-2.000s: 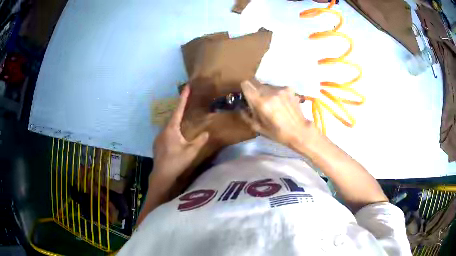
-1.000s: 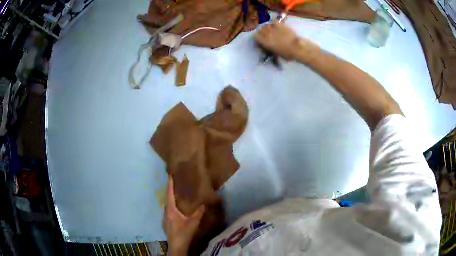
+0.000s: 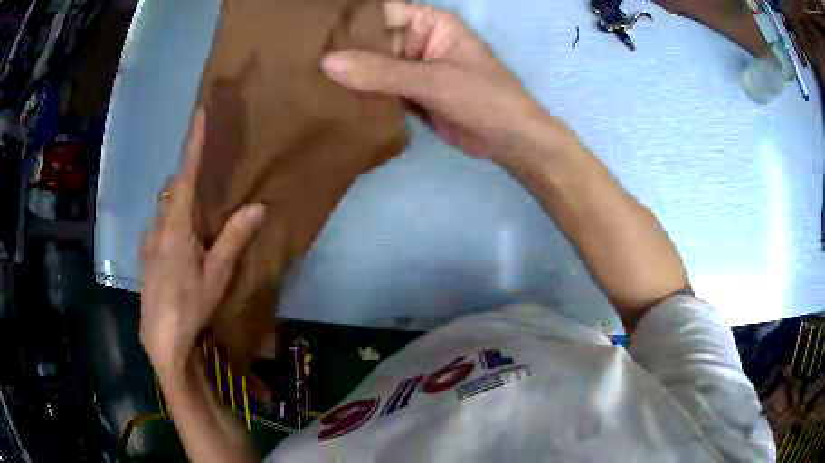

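Observation:
A brown garment panel (image 3: 289, 118) is held up in both hands over the left front part of the table. A darker wet stain patch (image 3: 221, 145) shows on its left side. My left hand (image 3: 194, 262) grips the lower left edge, thumb on the front of the cloth. My right hand (image 3: 452, 86) grips the upper right part, thumb on the front, fingers partly behind the cloth. The dark air blow gun (image 3: 618, 20) lies on the table at the upper right, out of my hands.
A clear glass jar (image 3: 764, 76) stands at the right, beside a thin white and blue pen (image 3: 789, 50). Brown cloth (image 3: 724, 20) lies at the upper right. The table's front edge (image 3: 362, 322) is below my hands, with yellow trolley bars (image 3: 228, 389) beneath.
My right hand has let go of the blow gun, come back and taken hold of the brown panel. The panel has been lifted off the table, closer to the camera.

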